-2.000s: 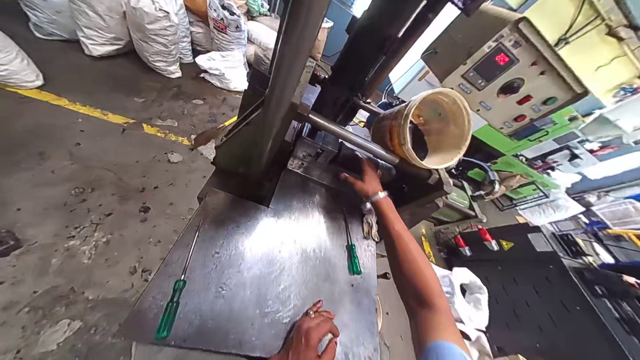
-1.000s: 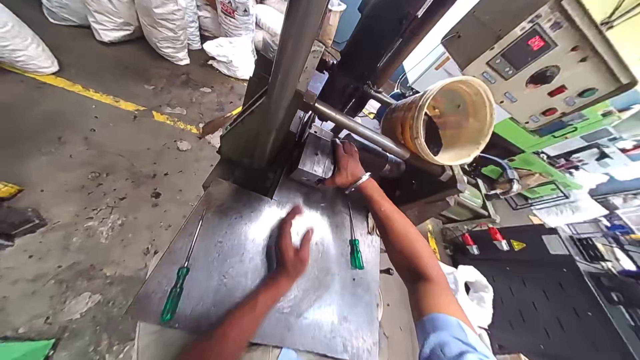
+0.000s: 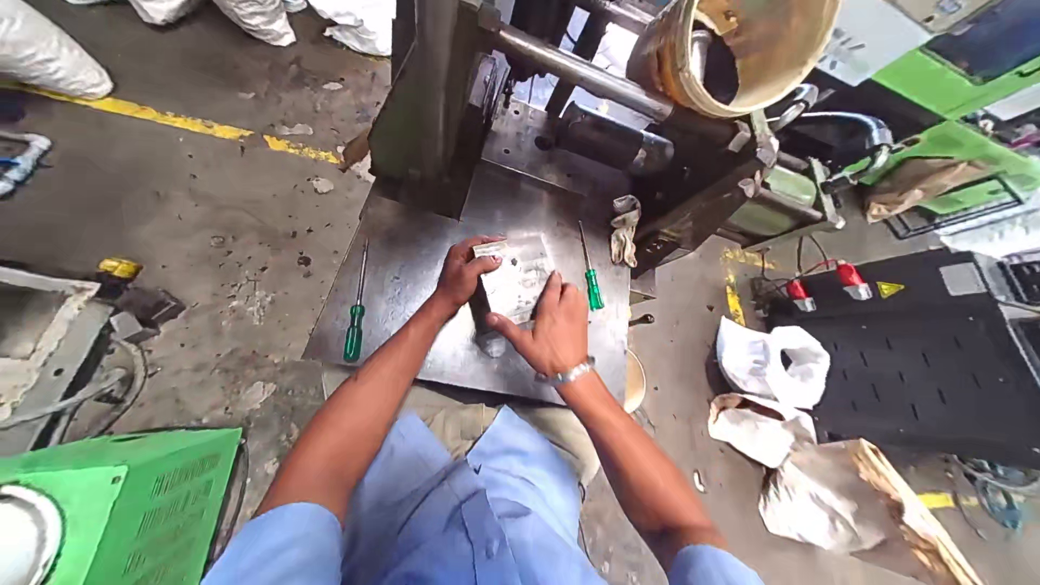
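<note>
A shiny metal block is gripped between my two hands over the steel plate of the table. My left hand holds its left side, with the thumb on the top face. My right hand grips the right and near edges, and a metal bracelet circles that wrist. One screwdriver with a green handle lies on the plate to the left. Another green-handled screwdriver lies to the right of the block, close to a soiled cloth glove. The underside of the block is hidden.
Beyond the plate stands a machine frame with a steel bar and a dirty plastic bucket. A green cabinet is at lower left. A black slotted panel and white bags are at right.
The metal block has come from beside the machine frame toward me onto the near plate. My left hand, apart from it before, now holds it too. The view has tilted down.
</note>
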